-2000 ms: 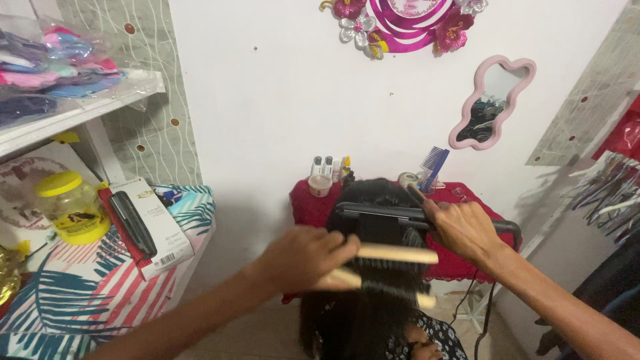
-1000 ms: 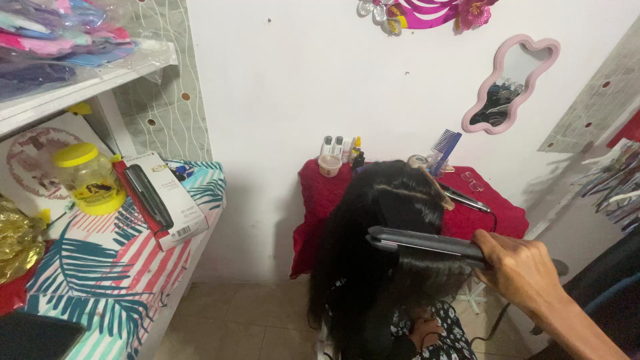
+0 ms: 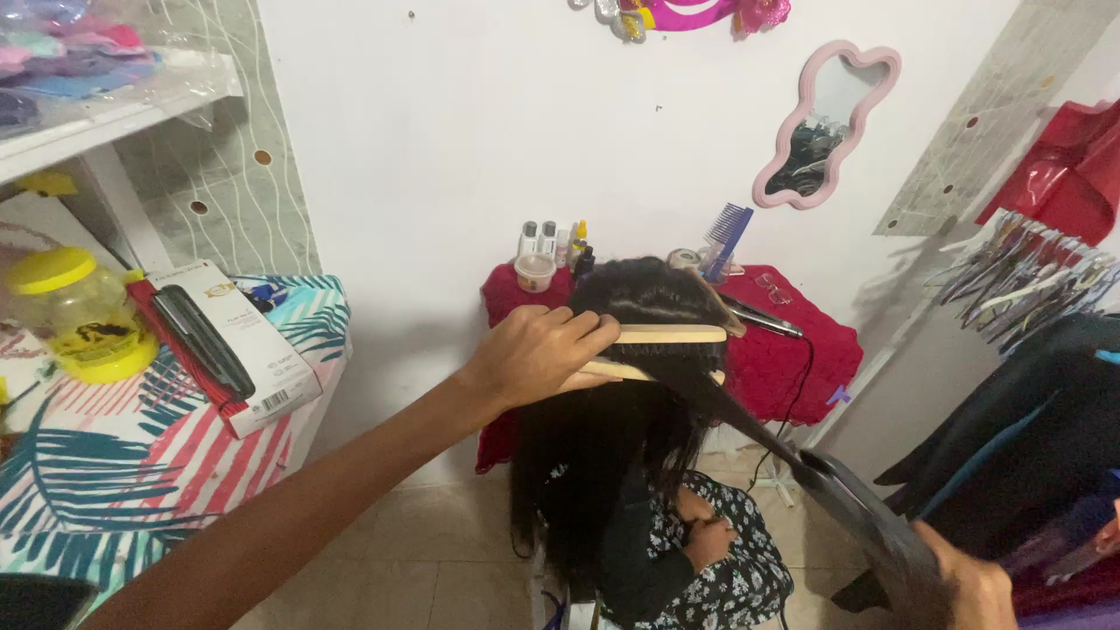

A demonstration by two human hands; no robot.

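Note:
My left hand [image 3: 547,350] grips a light wooden, hinged two-armed hair brush [image 3: 669,334] with dark bristles, closed around a section of dark hair beside the seated person's head. That section [image 3: 735,411] stretches down to the right into the plates of a black hair straightener [image 3: 862,507], held in my right hand [image 3: 967,582] at the lower right. The person's long loose hair [image 3: 582,481] hangs down the back; a parting shows on top. Their hands [image 3: 707,534] rest together on a black floral garment [image 3: 744,569].
A red-covered table [image 3: 787,385] holds small bottles [image 3: 549,238], a tub [image 3: 535,272], a blue comb [image 3: 728,236], glasses [image 3: 774,289] and another corded styling tool [image 3: 761,317]. Left, a patterned table [image 3: 219,472] bears a boxed straightener [image 3: 206,346] and a yellow-lidded jar [image 3: 79,315]. Clothes [image 3: 1024,411] hang right.
My left hand, out of view one second ago, is back with the brush on the hair. My right hand has moved the straightener down and to the right, away from the head.

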